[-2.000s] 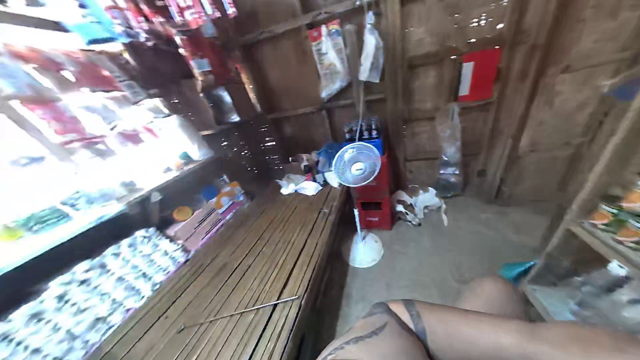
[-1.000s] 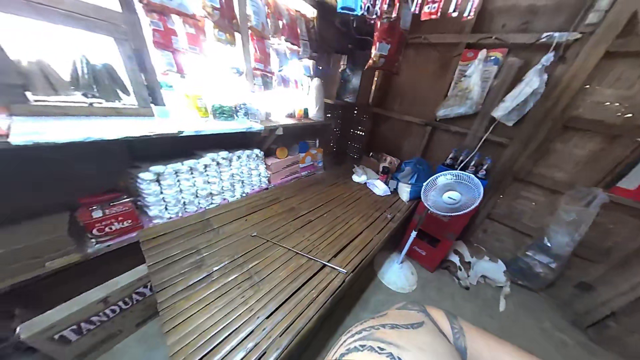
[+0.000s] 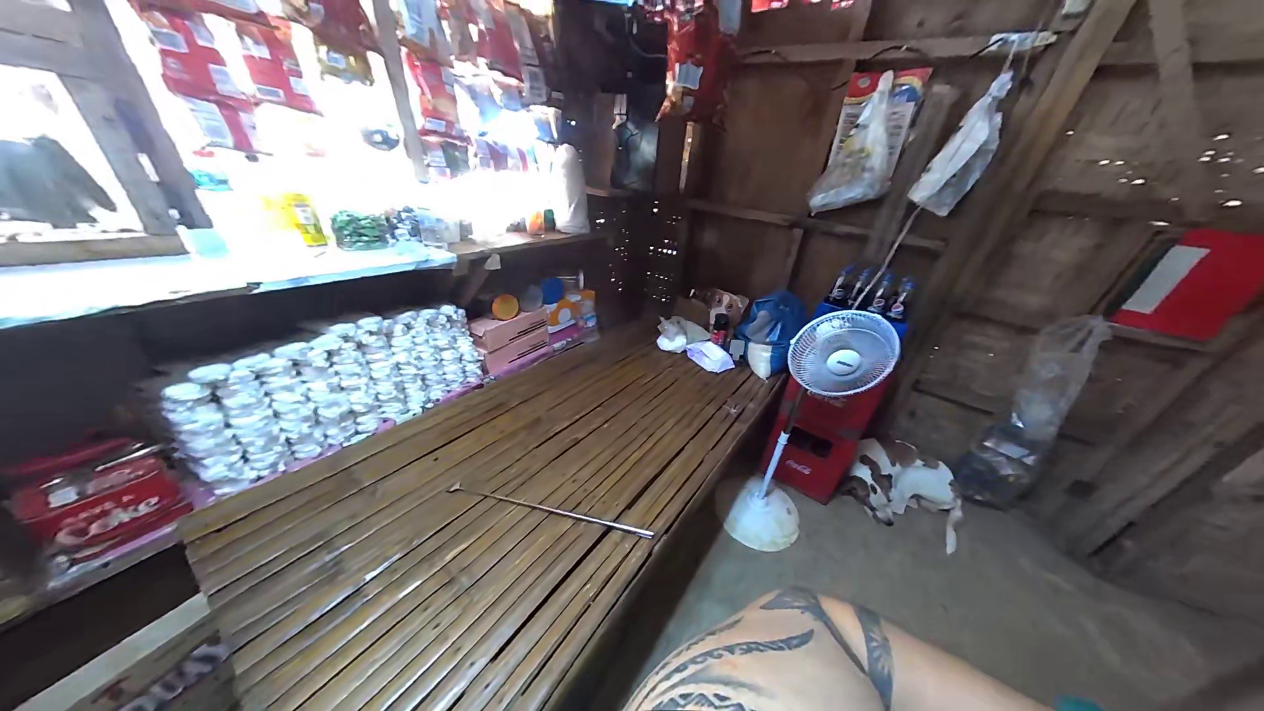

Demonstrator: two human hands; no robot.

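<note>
Neither my left hand nor my right hand shows in the head view; a bare tattooed limb (image 3: 760, 657) of mine fills the bottom edge. Beside it lies a bamboo-slat bench (image 3: 425, 553), and across its slats rests a thin metal rod (image 3: 553, 511). White plastic bags (image 3: 711, 356), a dark bottle (image 3: 720, 329) and a blue bag (image 3: 775, 321) sit at the bench's far end. Stacked silver-topped cans or tubs (image 3: 316, 390) line its left side, with pink boxes (image 3: 511, 336) behind them.
A white stand fan (image 3: 844, 357) stands right of the bench, before red crates (image 3: 812, 464) topped by bottles. A brown and white dog (image 3: 904, 479) lies on the floor near a clear plastic bag (image 3: 1062, 385). A red Coke case (image 3: 99, 504) is at left; sachets (image 3: 267, 59) hang at the window.
The view has swung left, bringing the red case and stacked goods further into sight. The rod stays on the bench. No hand appears in any frame.
</note>
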